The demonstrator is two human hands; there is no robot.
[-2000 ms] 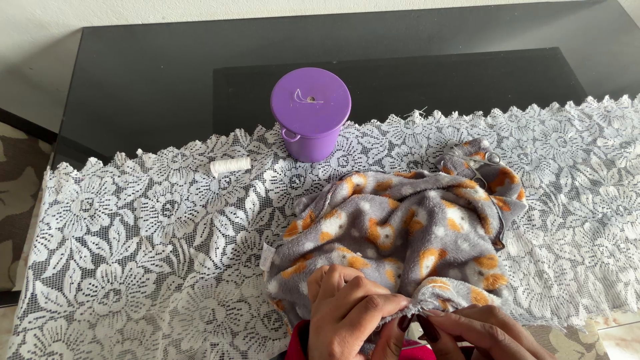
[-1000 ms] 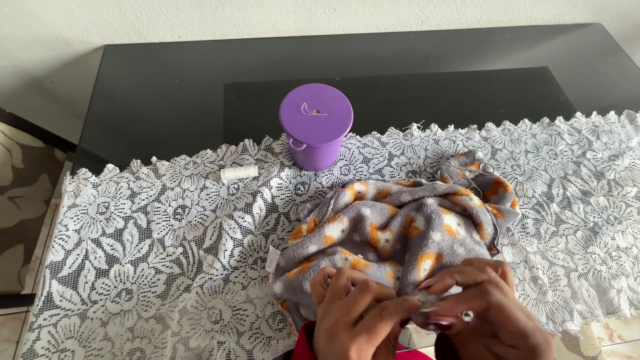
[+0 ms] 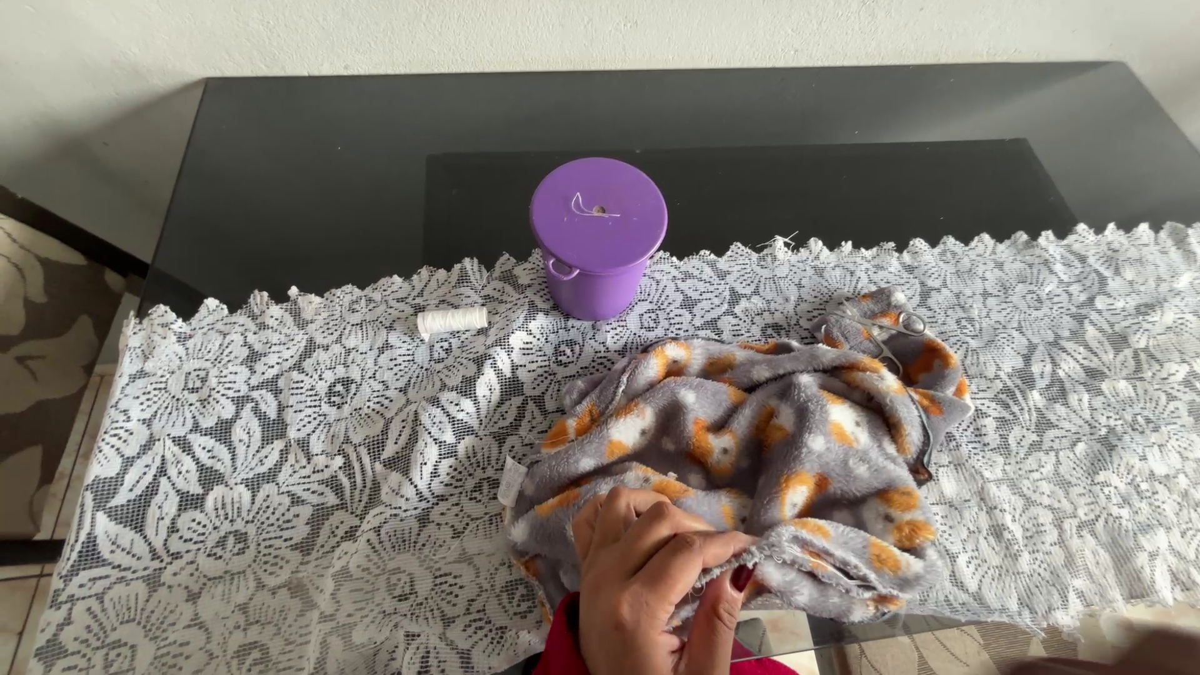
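Observation:
A grey fleece cloth with an orange and white animal print (image 3: 741, 431) lies bunched on the white lace tablecloth (image 3: 319, 422). My left hand (image 3: 647, 581) pinches its frayed edge between thumb and fingers. At the lower right corner is a dark, blurred part of my right hand (image 3: 1125, 652), away from the cloth; its fingers cannot be made out. Small metal scissors (image 3: 895, 328) rest on the cloth's upper right part. Behind the cloth stands a purple lidded pot (image 3: 600, 225) with bits of white thread on its lid. A white thread spool (image 3: 452, 321) lies to the pot's left.
The black glossy tabletop (image 3: 319, 159) shows beyond the lace, with a pale wall (image 3: 600, 37) behind it. Thread scraps (image 3: 780, 241) lie at the lace's scalloped back edge. A white label (image 3: 511, 481) sticks out from the cloth's left side.
My right hand has left the cloth's edge beside my left hand and moved off to the lower right. My left hand still pinches the cloth.

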